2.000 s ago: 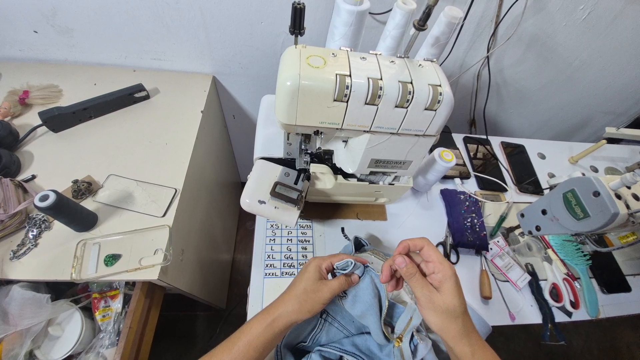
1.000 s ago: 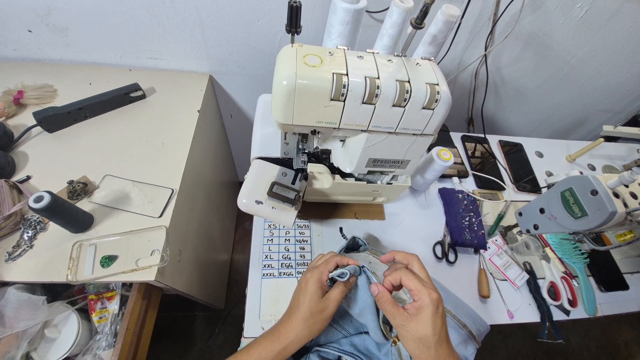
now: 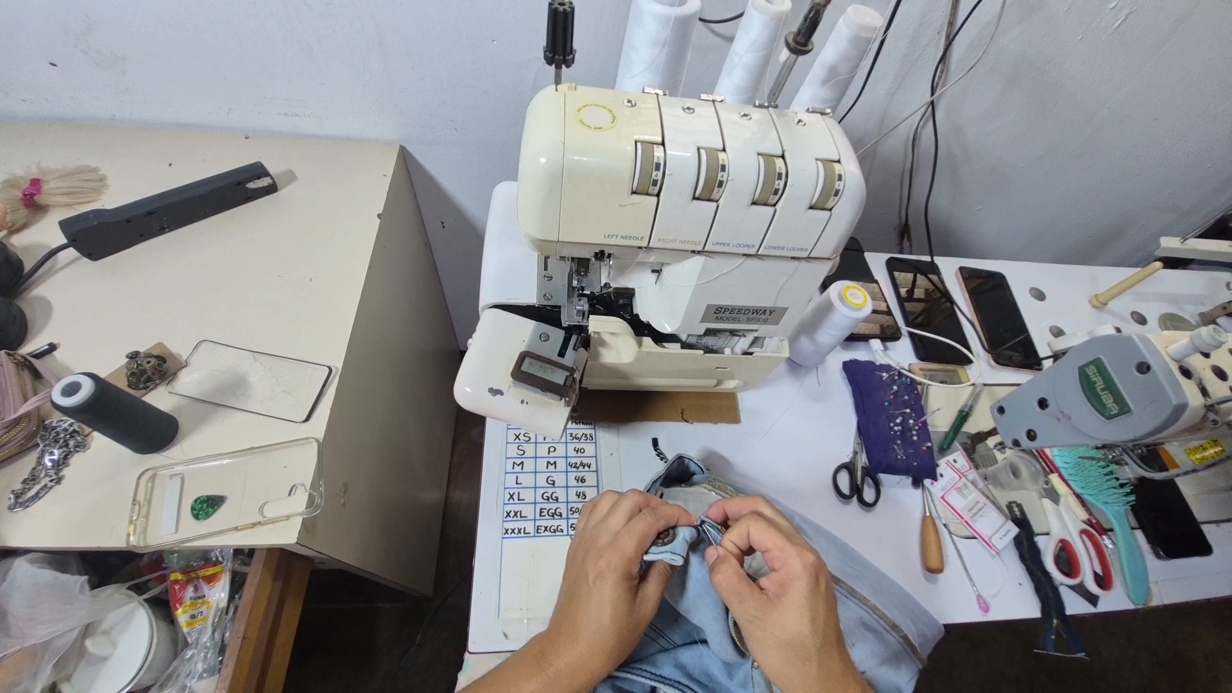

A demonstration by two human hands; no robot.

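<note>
A light-blue denim garment [image 3: 837, 568] lies at the table's front edge, below an overlock sewing machine [image 3: 688, 192]. My left hand [image 3: 611, 568] pinches a folded edge of the denim beside a round metal button [image 3: 665, 537]. Close on its right, my right hand [image 3: 770, 587] grips the same edge between thumb and fingers, where a small metallic thing shows; whether it is a tool or a fitting I cannot tell. The fingertips of both hands nearly meet. Part of the garment is hidden under my hands.
Right of the garment lie black-handled scissors [image 3: 856, 472], a purple pincushion [image 3: 890, 420], a wood-handled awl [image 3: 931, 539], red-and-white scissors [image 3: 1078, 549] and a teal brush [image 3: 1112, 510]. A second sewing machine [image 3: 1136, 385] stands at right. A size chart [image 3: 549, 481] lies left of the garment.
My hands stay on the denim edge. The fingers of my right hand have come closer to my left hand than they were two seconds ago.
</note>
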